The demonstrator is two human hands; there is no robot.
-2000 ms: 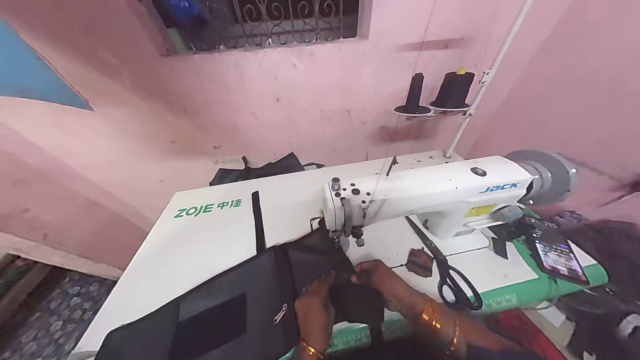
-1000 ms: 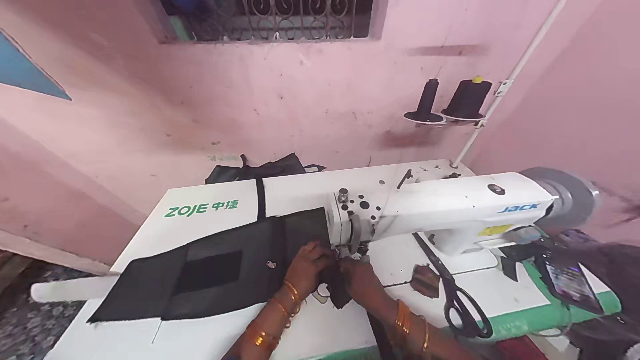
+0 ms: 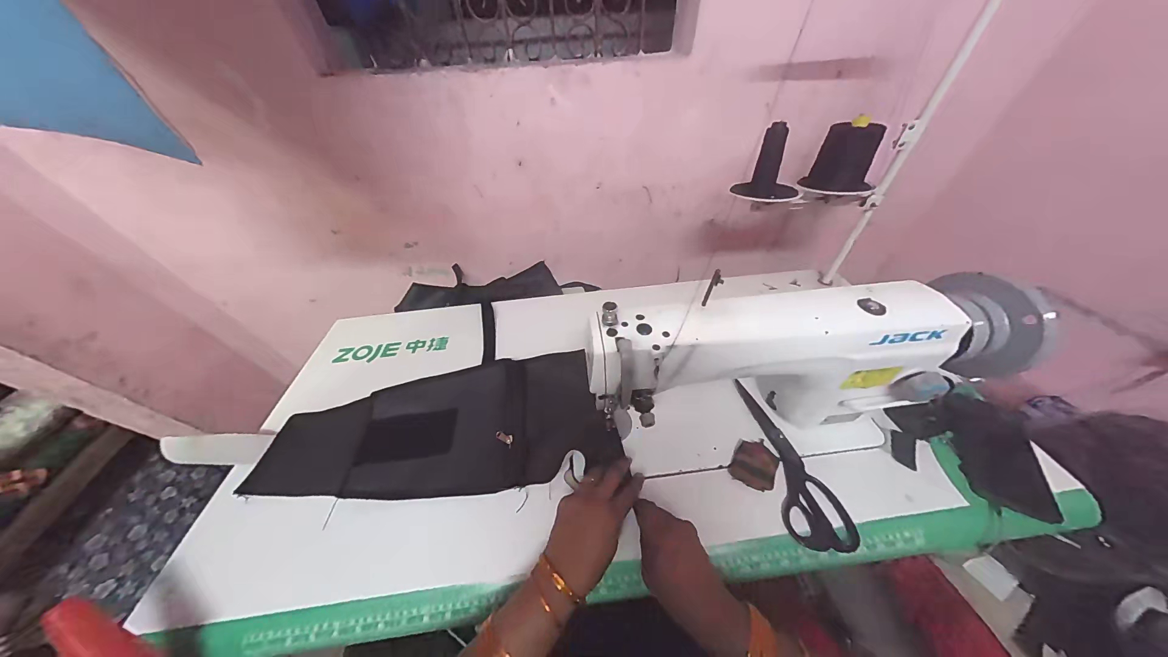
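Note:
Black fabric with a zip (image 3: 456, 429) lies flat across the sewing machine table (image 3: 365, 566), its right end under the needle area of a white Jack sewing machine (image 3: 785, 333). My left hand (image 3: 593, 511) has its fingertips pinched on the fabric's lower right corner, just in front of the presser foot. My right hand (image 3: 671, 538) meets it from the right, its fingertips close to the same corner; whether they grip cloth is hidden. A small curl of pale material (image 3: 573, 467) shows beside my left fingers.
Black-handled scissors (image 3: 803, 493) and a small patterned cloth scrap (image 3: 754, 464) lie right of my hands. Dark fabric pieces (image 3: 995, 456) are at the right edge, more black fabric (image 3: 484, 287) at the back. Thread cones (image 3: 844, 160) stand on a holder. A black strap (image 3: 488, 333) crosses the table.
The black fabric, bunched near the machine two seconds ago, now lies flatter across the table. Both hands have come close together at its near right corner. The view has shifted.

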